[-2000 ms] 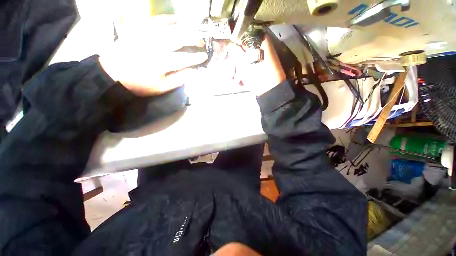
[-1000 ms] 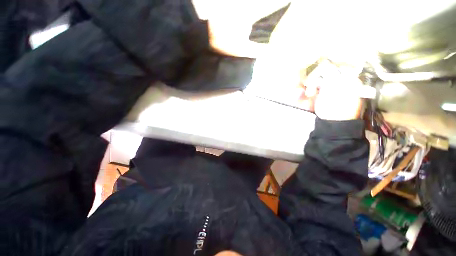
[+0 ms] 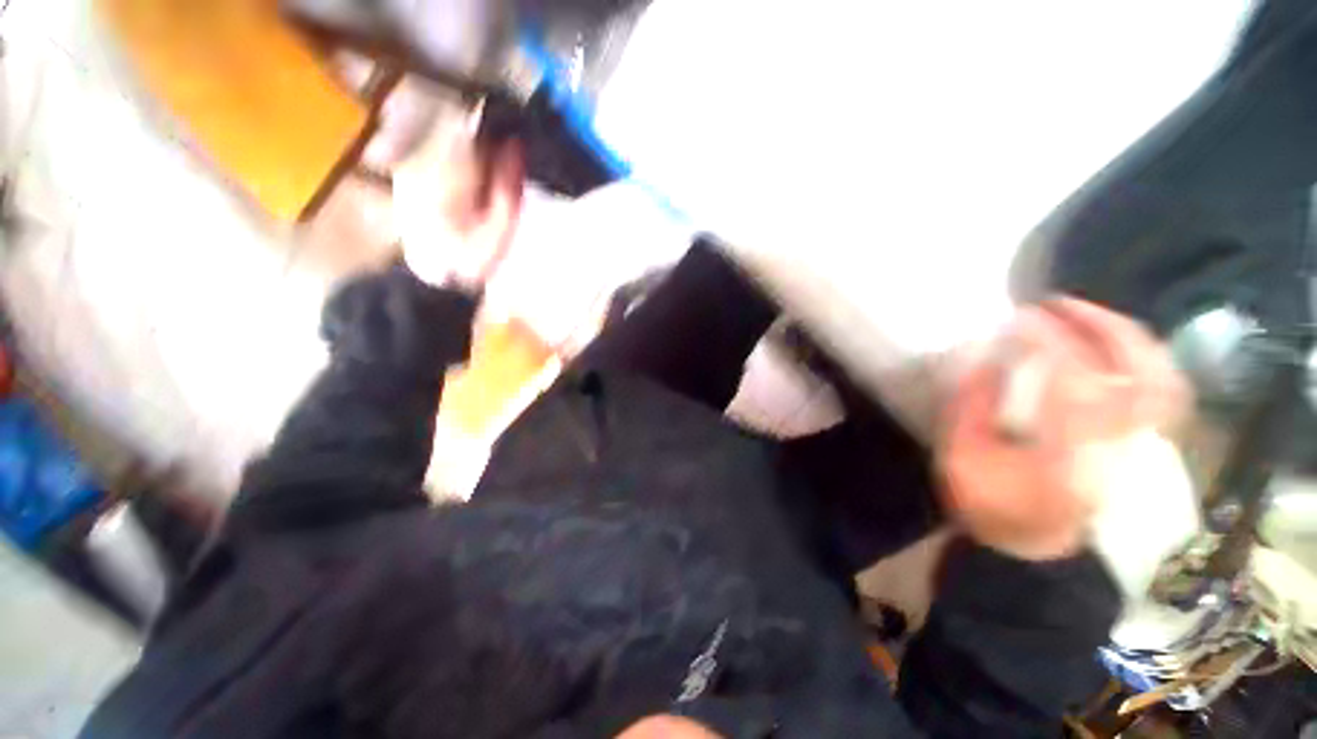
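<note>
The picture is blurred. My left hand (image 3: 459, 210) is at the upper left, off the edge of the white tabletop (image 3: 852, 188). A dark thing (image 3: 542, 142), perhaps cloth, lies against its fingers; I cannot tell whether the hand holds it. My right hand (image 3: 1062, 426) is over the table's near edge at the right, its fingers partly curled. Whether anything is in it cannot be told. A large dark shape (image 3: 1199, 202), perhaps cloth, is beyond my right hand. The needle area cannot be made out.
An orange-yellow board or seat (image 3: 253, 94) is at the upper left. A blue strip (image 3: 571, 108) runs by the table's left end. A blue thing (image 3: 41, 469) is low at the far left. A tangle of thin items (image 3: 1228, 628) is at the lower right.
The view has turned towards the left. My left hand has left the bright work area and reached out past the table's end. My right hand has drawn back to the near edge.
</note>
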